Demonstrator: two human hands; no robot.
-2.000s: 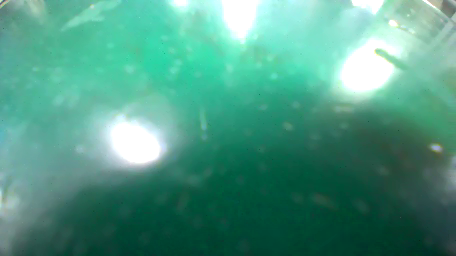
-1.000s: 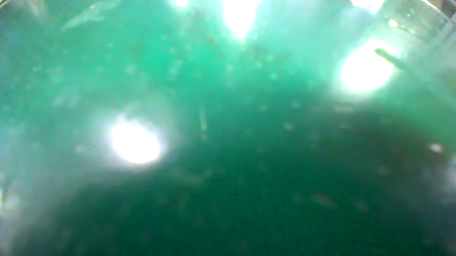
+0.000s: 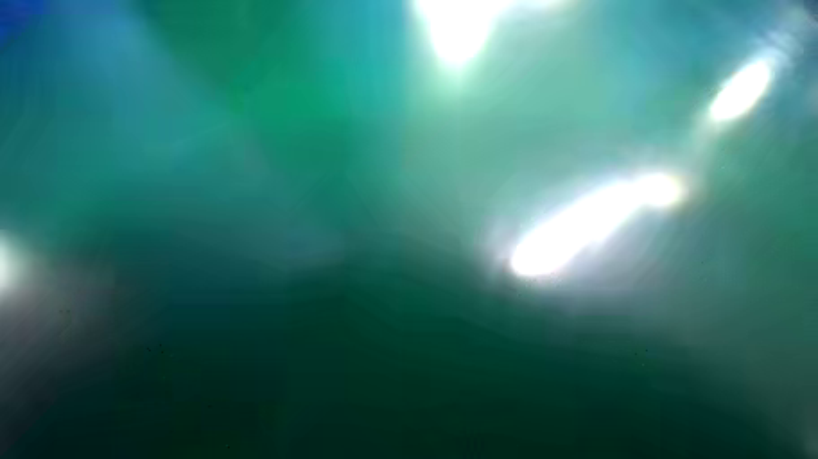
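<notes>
A green glossy surface [image 3: 404, 359] fills nearly the whole head view, very close and strongly blurred. Its lower part is dark green, its upper part lighter. Neither my left hand nor my right hand can be made out. No held or worked object can be told.
Bright white glare spots [image 3: 592, 224] lie on the surface at the centre right, the top middle, the upper right and the left edge. A blurred blue patch [image 3: 18, 18] shows in the top left corner; what it is cannot be told.
The view has shifted and blurred. The glare spots have moved, and one at the centre right is now a long streak. The small specks and the dark thin mark are no longer visible.
</notes>
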